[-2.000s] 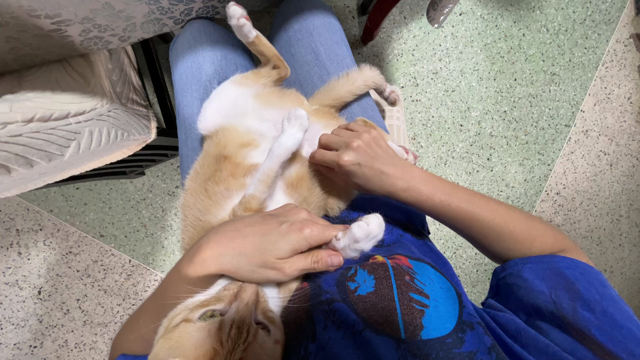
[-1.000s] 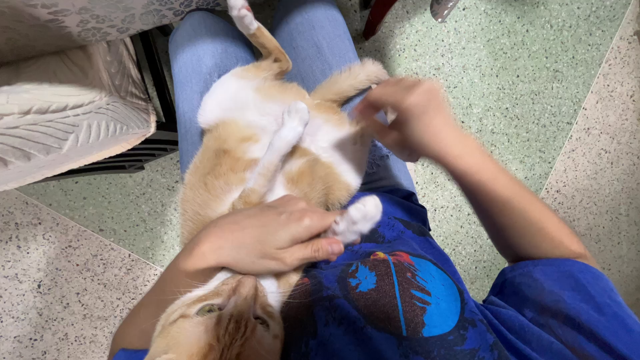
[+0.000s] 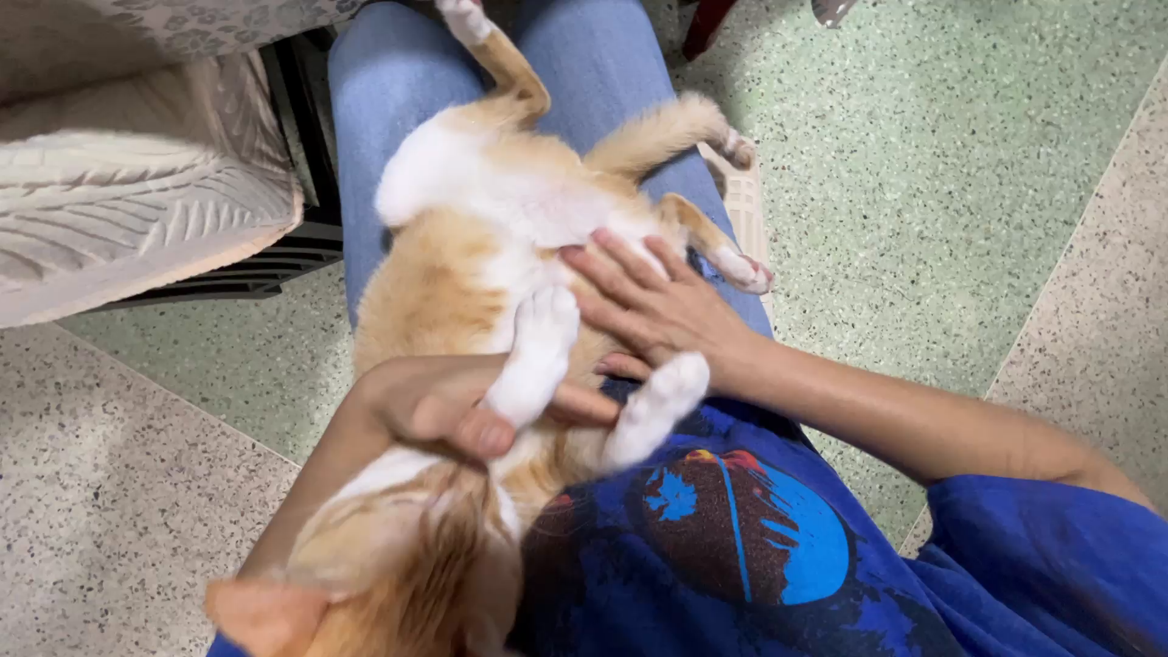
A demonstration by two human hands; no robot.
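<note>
An orange and white cat [image 3: 438,283] lies belly up along my lap, its head toward my chest at the bottom of the view and its hind legs over my jeans [image 3: 593,64]. My left hand [image 3: 474,401] is at the cat's chest, with a white foreleg [image 3: 538,356] between the thumb and the fingers; the fingers are partly hidden. The other front paw [image 3: 671,392] points right, over my blue printed T-shirt. My right hand [image 3: 639,301] rests flat on the cat's lower belly, fingers spread, holding nothing. The tail [image 3: 657,137] curls to the right.
At the upper left is a pale quilted cushion [image 3: 146,210] on a dark slatted frame [image 3: 246,265], with a patterned cloth [image 3: 228,18] above it. A red chair or stool leg [image 3: 707,27] stands at the top. Speckled green and beige floor [image 3: 940,182] lies around.
My right hand has come down from beside the tail onto the belly. My left hand has turned and is now around a foreleg. The cat's head has tipped, and its face no longer shows clearly.
</note>
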